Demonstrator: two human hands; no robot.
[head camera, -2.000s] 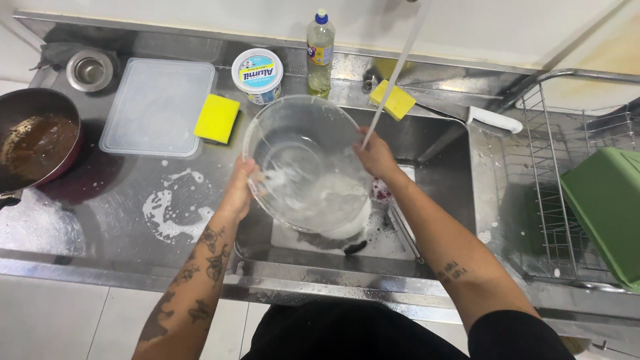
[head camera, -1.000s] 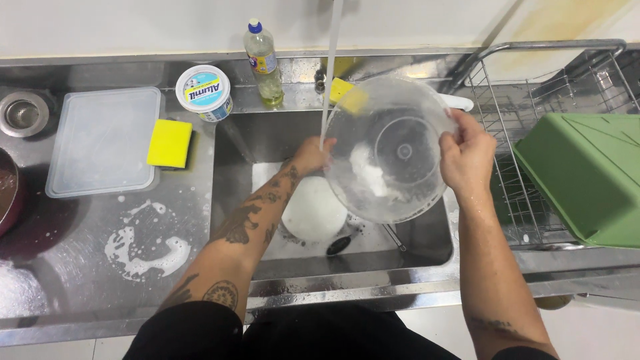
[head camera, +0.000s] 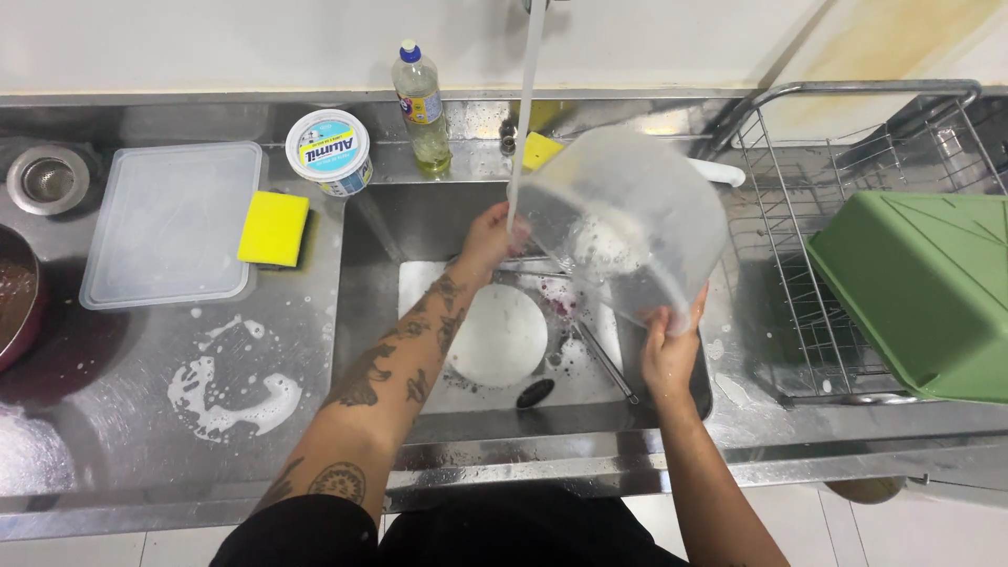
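A translucent plastic tub (head camera: 669, 197), wet and with suds in it, is tilted on its side above the right part of the steel sink (head camera: 386, 228). My right hand (head camera: 669, 346) grips its lower rim, thumb inside. My left hand (head camera: 496, 228) is at the tub's left edge, beside the falling stream of water (head camera: 528, 102); whether its fingers close on the rim is hard to tell. Below lie a round white item (head camera: 500, 335), a small black oval thing (head camera: 535, 394) and metal utensils (head camera: 605, 362) among suds.
Left of the sink are a translucent lid (head camera: 169, 228), a yellow sponge (head camera: 273, 228), a cleaning-paste tub (head camera: 328, 150), a strainer (head camera: 47, 179) and a dark-red pan (head camera: 16, 295). A soap bottle (head camera: 423, 110) stands behind. At right, a wire rack (head camera: 803, 315) holds a green container (head camera: 929, 291).
The plastic tub has gone from facing up over the sink to tipped on its side farther right. My right hand has moved down along its rim since one second ago.
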